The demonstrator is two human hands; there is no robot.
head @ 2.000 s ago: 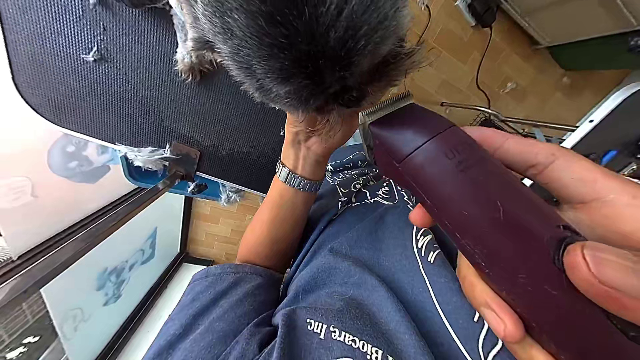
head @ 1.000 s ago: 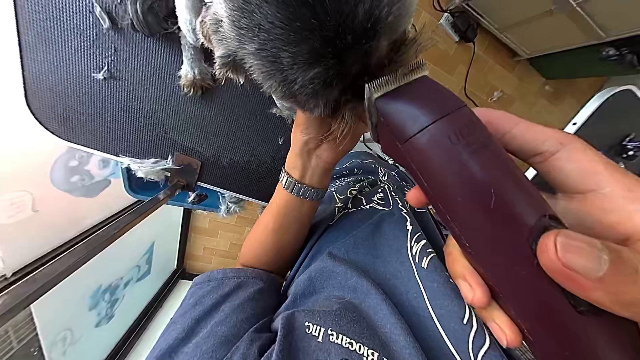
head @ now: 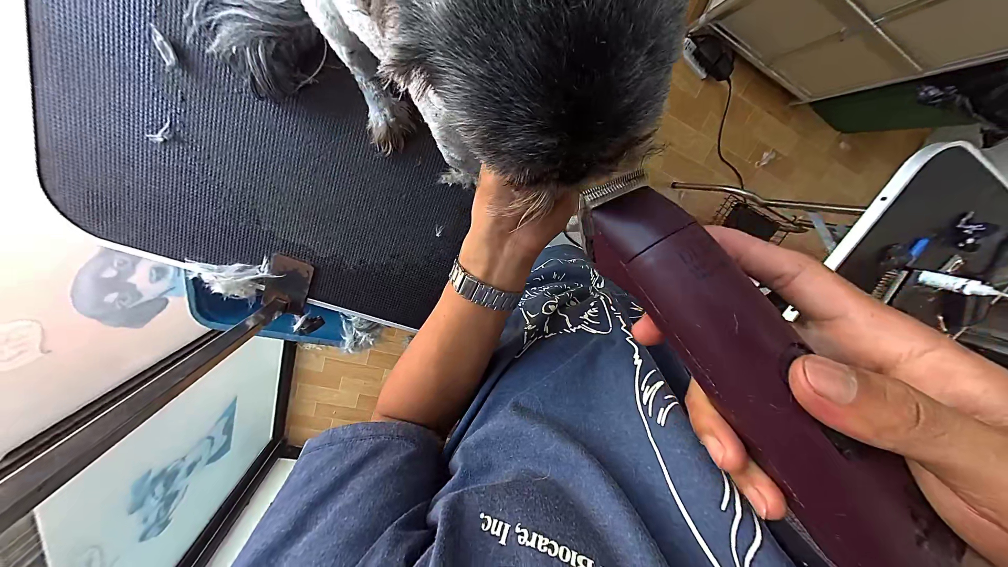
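A grey and black dog (head: 551, 79) stands on a black textured grooming table (head: 236, 181), its head at the top middle of the view. My left hand (head: 524, 213), a metal-band watch (head: 482, 287) at its wrist, is under the dog's muzzle; its fingers are mostly hidden by fur and clipper. In my right hand (head: 858, 354) is a dark purple hair clipper (head: 709, 315), my thumb beside its switch. The clipper's metal comb blade (head: 614, 189) is at the fur on the right side of the muzzle; whether it touches skin cannot be seen.
A rusty metal arm (head: 157, 378) clamps to the table edge above a blue tray (head: 228, 311) with cut fur. At the right, a white-edged black table (head: 929, 228) holds combs and small tools. A power adapter (head: 713, 57) and its cord lie over the tiled floor near a cabinet (head: 827, 39).
The dog's legs and tail show more fully than two seconds ago, as the view has shifted a little. My left hand stays under the muzzle and my right hand keeps the clipper beside it.
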